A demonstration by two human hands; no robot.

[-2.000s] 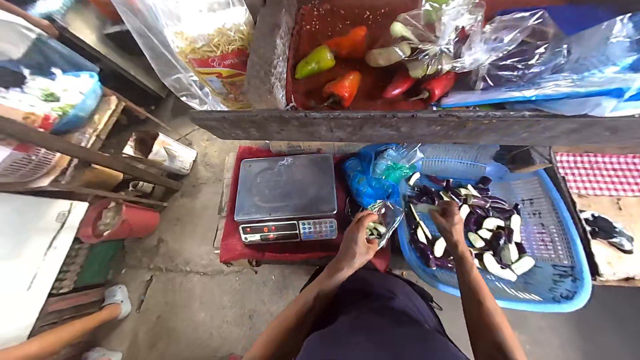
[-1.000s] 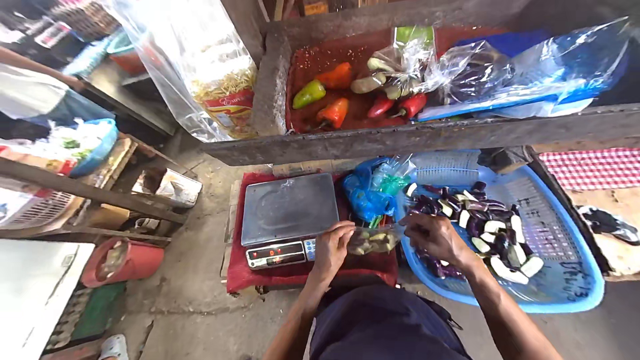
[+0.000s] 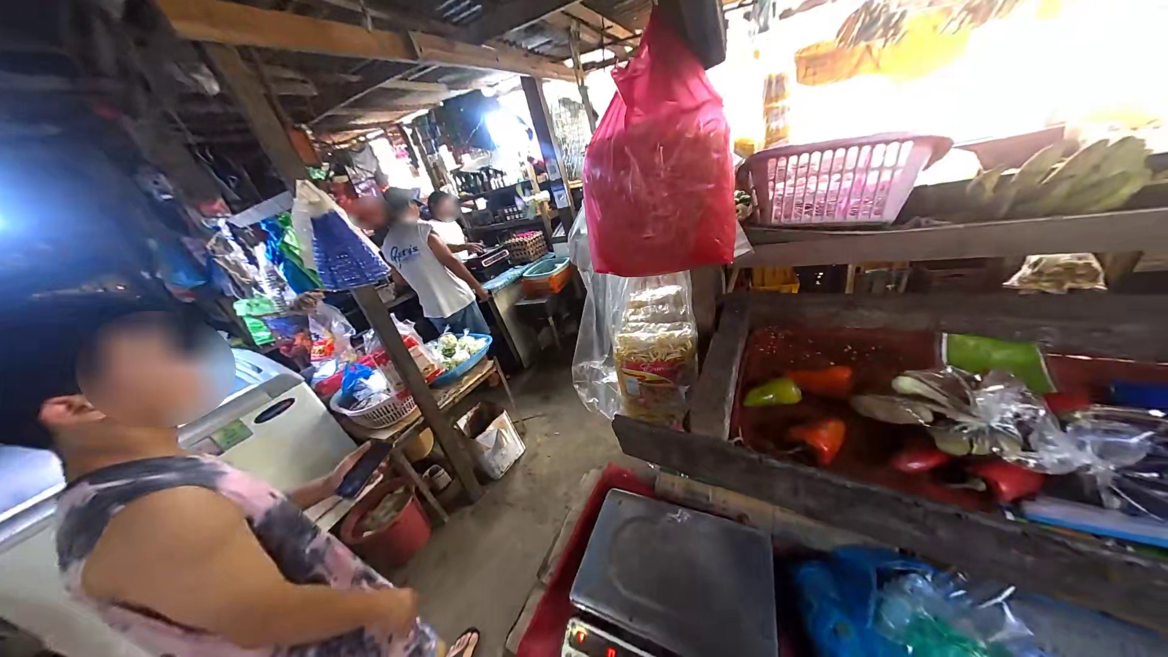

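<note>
Neither my left hand nor my right hand shows in the head view. At the bottom centre a digital scale [image 3: 675, 575] with a bare metal plate rests on a red cloth. Right of it lie blue and clear plastic bags [image 3: 862, 598]. Behind them, a wooden tray with a red bottom [image 3: 757, 351] holds a green pepper [image 3: 772, 393], orange peppers [image 3: 821, 440], red peppers [image 3: 1008, 478] and eggplants in clear plastic [image 3: 967, 411]. The blue basket of cut eggplant is out of view.
A person holding a phone [image 3: 365, 468] stands at the left. A red plastic bag [image 3: 662, 164] hangs at the upper middle, beside a pink basket [image 3: 839, 182] on a shelf. A wooden post [image 3: 415, 392] and a red bucket [image 3: 391, 525] stand beyond the scale. Other people are farther back.
The view has swung up and left. Both hands, which were at a small clear bag between the scale and the blue basket, have left the view.
</note>
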